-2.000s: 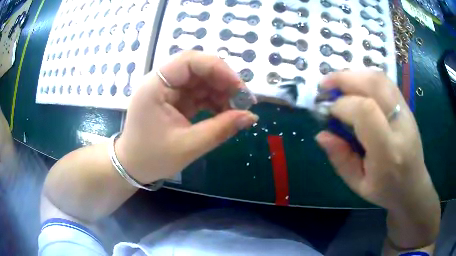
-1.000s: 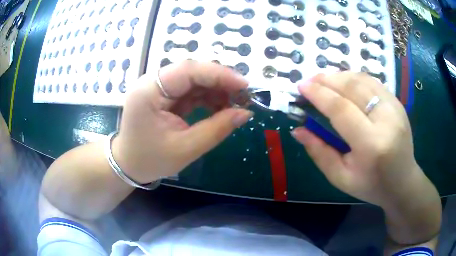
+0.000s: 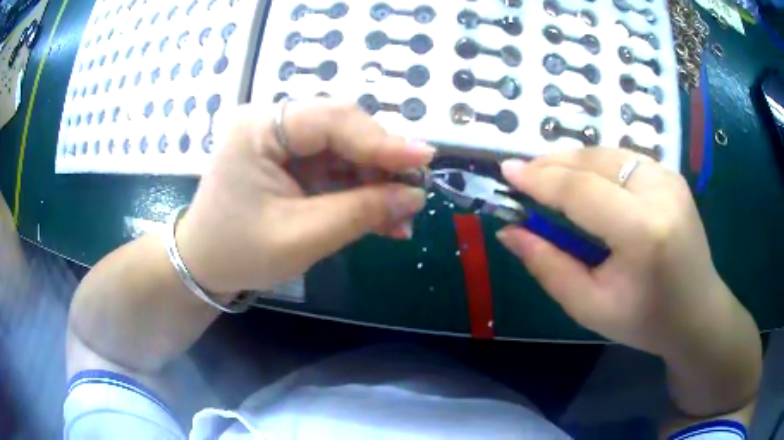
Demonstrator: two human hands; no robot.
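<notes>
My left hand point(image 3: 284, 202) pinches a small round part point(image 3: 416, 178) between thumb and fingertips; the fingers hide most of it. My right hand point(image 3: 619, 232) holds diagonal cutters point(image 3: 492, 196) with silver jaws and blue handles. The jaw tips point left and meet the edge of the round part; I cannot tell whether they are closed on it. A white foam tray point(image 3: 436, 135) with dumbbell-shaped cut-outs lies just behind my hands, many cut-outs holding shiny parts. Tiny white specks point(image 3: 422, 251) lie on the green bench below the hands.
A second foam tray point(image 3: 129, 166) lies to the left. Copper-coloured rings point(image 3: 688, 43) are piled at the right tray edge. A red strip point(image 3: 474, 275) lies at the bench's front edge. A dark object point(image 3: 774, 99) is at far right. Part of a person point(image 3: 34, 301) shows blurred at the left.
The right hand has brought the cutters left until their tips meet the round part. The left fingers have closed more around the part. The view has shifted slightly.
</notes>
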